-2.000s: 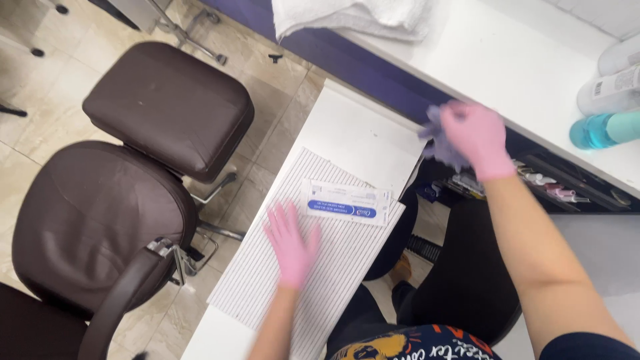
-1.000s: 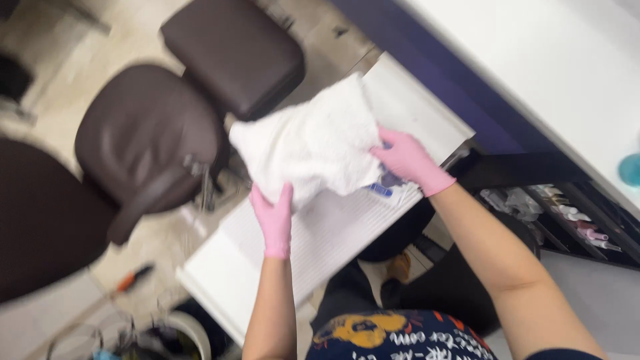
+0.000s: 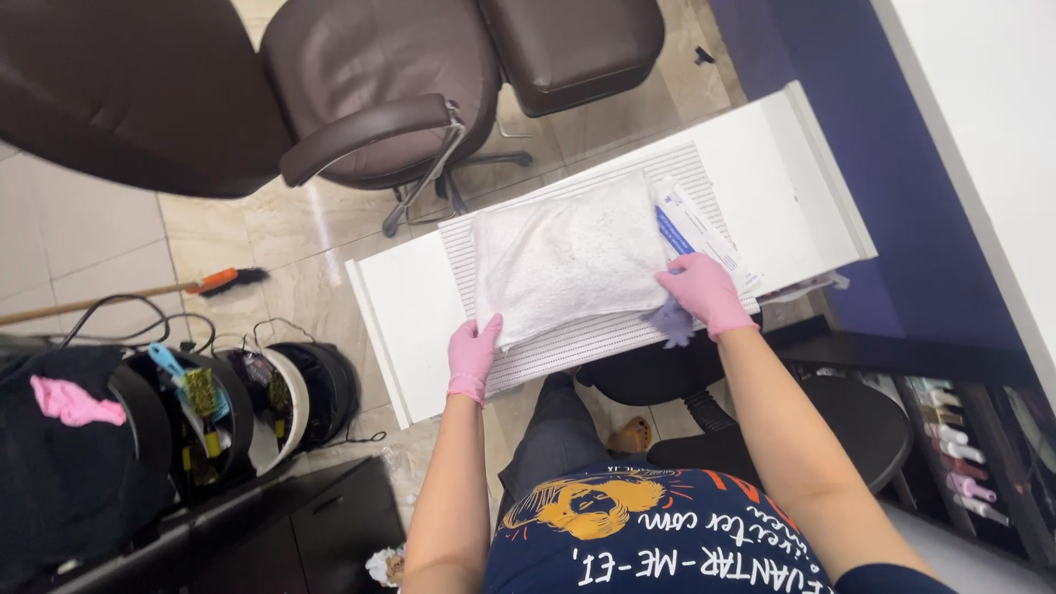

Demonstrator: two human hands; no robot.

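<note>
A folded white towel (image 3: 569,256) lies on a striped mat (image 3: 536,363) on a narrow white table (image 3: 759,173). My left hand (image 3: 473,355), in a pink glove, holds the towel's near left corner between thumb and fingers. At the towel's right edge is my right hand (image 3: 703,290), also gloved in pink, its fingers on the edge; a crumpled purple cloth or glove (image 3: 672,322) hangs beneath that hand. A sealed pouch with a blue printed band (image 3: 701,227) lies on the mat, right of the towel and partly behind my right hand.
A brown padded chair (image 3: 379,82) stands beyond the table. On the left are a broom (image 3: 216,281), black round bins (image 3: 198,412) with brushes and cables, and a pink glove (image 3: 76,402) on black cloth. A black stool (image 3: 808,437) and bottle shelves (image 3: 957,454) are at right.
A second ago the towel was lifted between both hands; now it lies on the mat. Two seconds ago my hands were apart, the right one holding the purple item. The view has shifted greatly.
</note>
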